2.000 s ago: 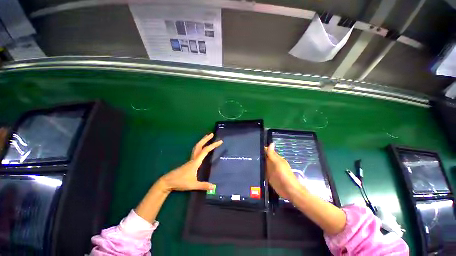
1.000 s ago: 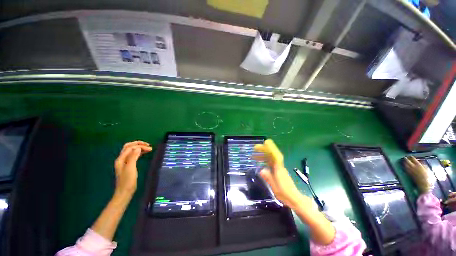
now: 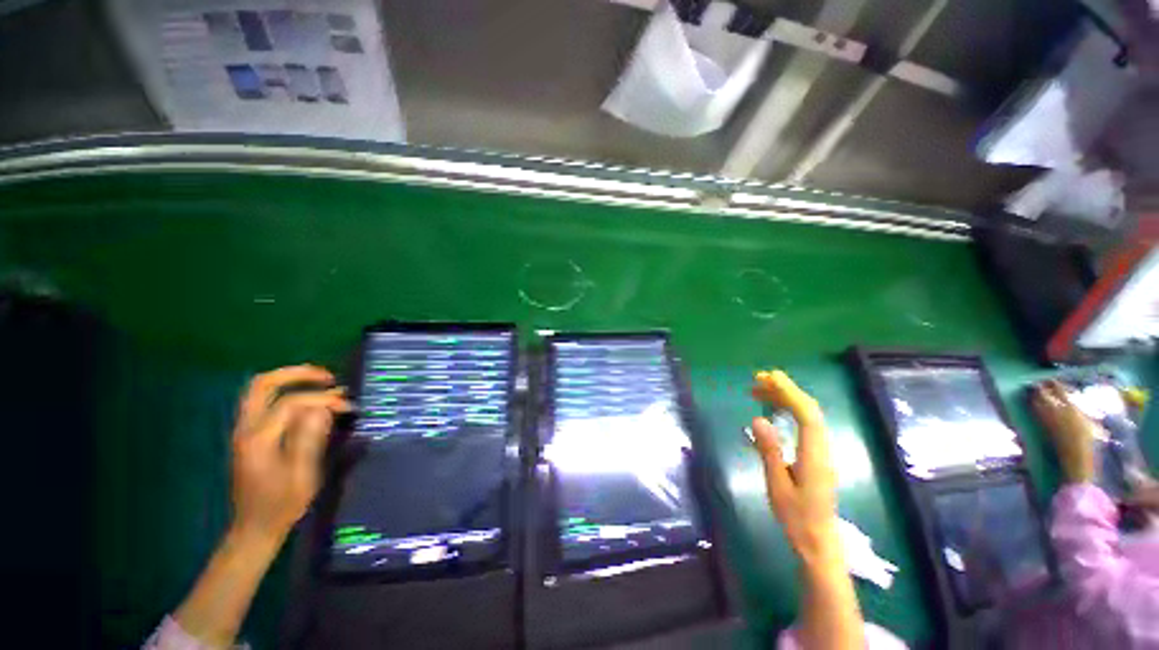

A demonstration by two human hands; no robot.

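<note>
Two black tablets lie side by side in a black two-slot tray [image 3: 420,612]. The left tablet [image 3: 426,476] shows rows of green and white text. The right tablet [image 3: 616,444] shows similar rows under strong glare. My left hand [image 3: 282,451] is at the left tablet's upper left edge, fingers curled and blurred; whether it holds something small is unclear. My right hand [image 3: 803,476] is right of the right tablet, with yellow covers on its fingertips and thumb and fingers apart. A small pale bit shows between them; whether it is gripped is unclear. The short cable is not distinguishable.
A crumpled white scrap [image 3: 867,554] lies beside my right wrist. Another loaded tray [image 3: 909,476] stands to the right. Beyond it is another person's hand [image 3: 1065,429] and pink sleeve. A dark tray-like shape is far left. A rack with papers [image 3: 273,70] runs along the back.
Since the first frame both hands have left the tablets, and the left tablet now lies flat with text rows. In the last second my right hand moved right, over the cable's spot; my left stayed near the left tablet.
</note>
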